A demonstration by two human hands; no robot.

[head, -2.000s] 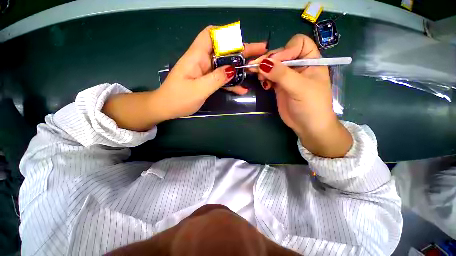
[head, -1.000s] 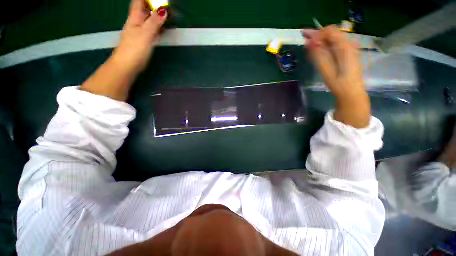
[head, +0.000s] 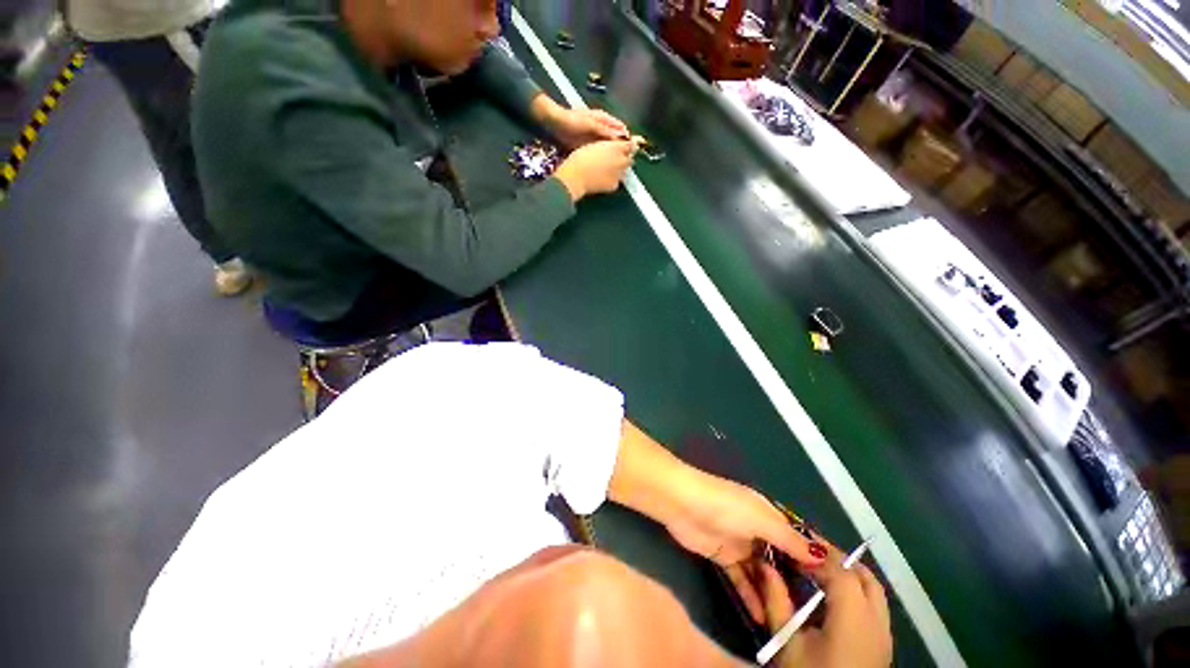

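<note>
My left hand (head: 737, 529) is at the lower right of the view, its fingers closed around a small dark unit (head: 780, 561) that is mostly covered by the fingers. A thin yellowish edge shows beside it. My right hand (head: 855, 620) is close against it at the lower edge, holding the white tweezers (head: 792, 629) slanted across the fingers. The tweezer tip and the face of the unit cannot be made out.
A pale rail (head: 744, 346) runs diagonally beside the green belt (head: 900, 418). On the belt is a small unit with a yellow battery (head: 820, 342). A person in dark green (head: 352, 170) works at the line on the left. White trays with dark parts (head: 992, 313) stand beyond the belt.
The view has swung left along the line. My hands, apart over the rail a second ago, are together again around the unit. The black strip is out of view.
</note>
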